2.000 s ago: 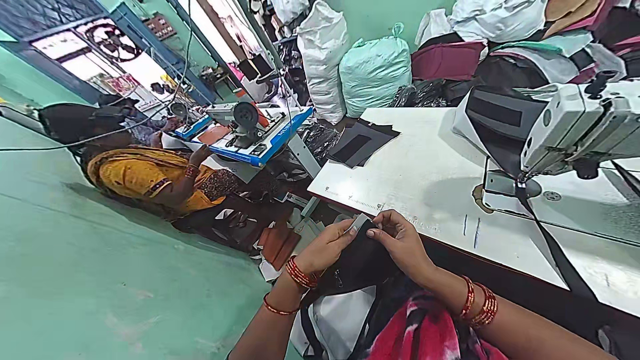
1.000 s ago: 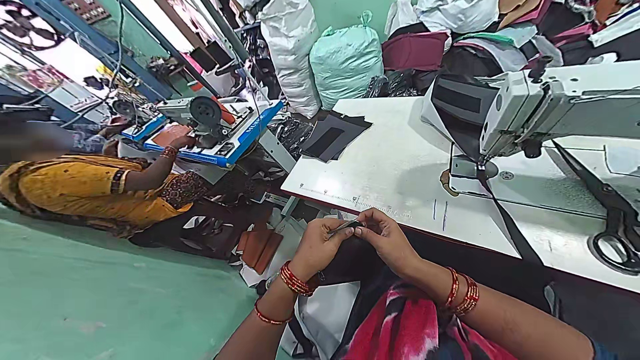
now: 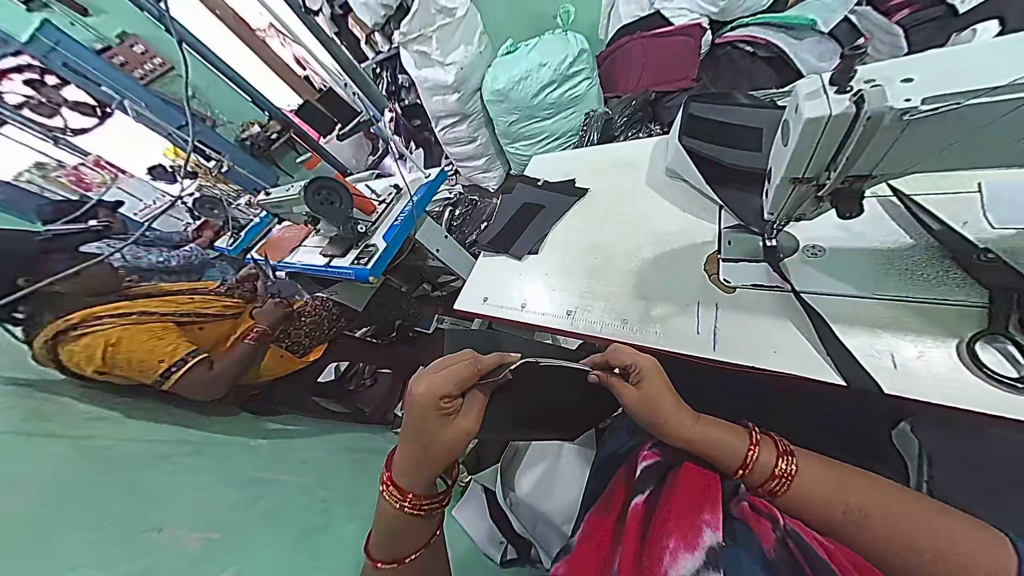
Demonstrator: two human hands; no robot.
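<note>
Below the table's front edge, my left hand (image 3: 452,396) and my right hand (image 3: 632,384) pinch opposite ends of a black fabric piece (image 3: 544,400), whose pale upper edge bows between them. Black and white material (image 3: 536,496) lies beneath, by my lap. On the white table (image 3: 608,240) at the right, a sewing machine (image 3: 832,144) has black fabric (image 3: 728,144) behind its needle and a black strip (image 3: 824,336) running from the needle to the front edge. Black scissors (image 3: 992,296) lie at the far right.
Cut black and grey pieces (image 3: 532,216) lie at the table's left corner. Behind stand a white sack (image 3: 456,88), a green sack (image 3: 544,96) and piled fabric. At the left a person in yellow (image 3: 152,336) sits by another sewing machine (image 3: 312,200); another person is beyond.
My hands have moved apart, and the black piece now spans between them. The seated person's hands have moved away from the other machine since one second ago. My view has shifted.
</note>
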